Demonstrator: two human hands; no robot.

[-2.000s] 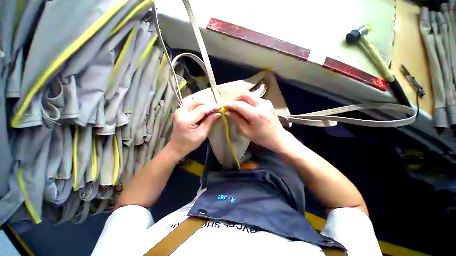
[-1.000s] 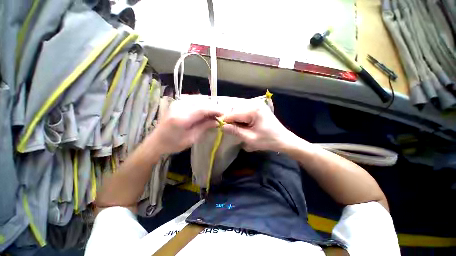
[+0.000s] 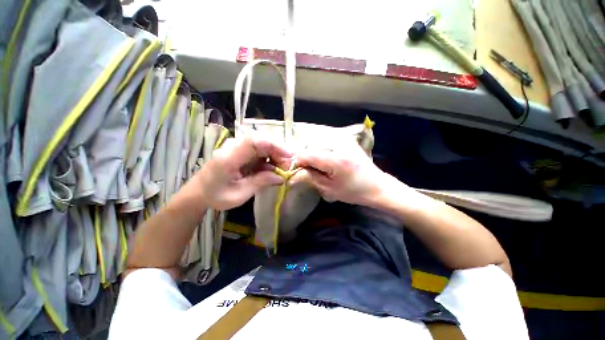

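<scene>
A beige tote bag (image 3: 302,206) rests at my lap, with a thin yellow binding (image 3: 279,211) running down its near side seam. My left hand (image 3: 240,174) and my right hand (image 3: 337,174) pinch the yellow binding end (image 3: 286,174) between fingertips from both sides. Another yellow tab (image 3: 369,123) shows at the bag's far right corner. One beige strap (image 3: 290,80) rises over the bench and a looped strap (image 3: 260,64) stands beside it. A blurred strap (image 3: 494,202) sticks out to the right. The bag's inside is mostly hidden by my hands.
Stacked grey bag bodies (image 3: 73,126) with yellow lines fill the left. The bench edge bears red strips (image 3: 431,76). A hammer (image 3: 464,61) and a small dark tool (image 3: 511,67) with a cord lie on the bench. Folded grey pieces (image 3: 560,53) lie at the far right.
The bag has turned, and its far yellow tab has come into clear view. Both hands keep pinching the near binding end, now slightly lower. The right strap has swung lower. The view has shifted.
</scene>
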